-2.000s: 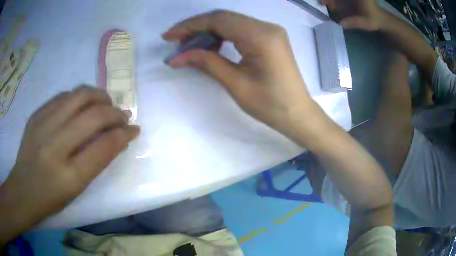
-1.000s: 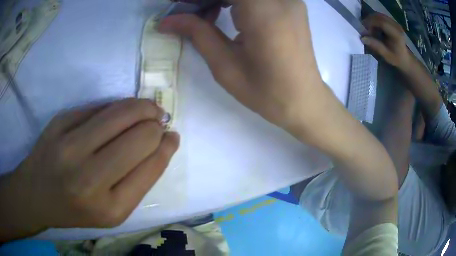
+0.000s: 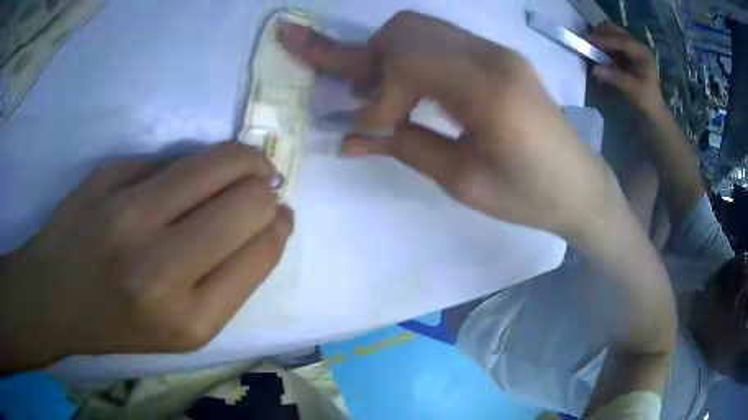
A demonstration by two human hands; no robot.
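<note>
A long, narrow cream plastic shell (image 3: 280, 107) lies on the white table, its far end rounded. My left hand (image 3: 184, 238) pinches its near end between thumb and fingers and covers part of it. My right hand (image 3: 467, 115) is over and beside the shell. One right fingertip presses on the shell's far end, while the thumb and another finger are apart to the right. A blurred greyish shape shows near those right fingers; I cannot tell if they hold it.
Cream shells (image 3: 33, 37) lie at the far left of the white table (image 3: 394, 262). A pale block (image 3: 584, 127) is at the table's right edge. Another person's hand (image 3: 627, 61) holds a flat grey strip (image 3: 566, 37) at the upper right. That person's light clothing is below.
My right fingers have spread, with one fingertip on the shell's far end. The shell sits further right than two seconds ago. The other person's hand now holds the grey strip.
</note>
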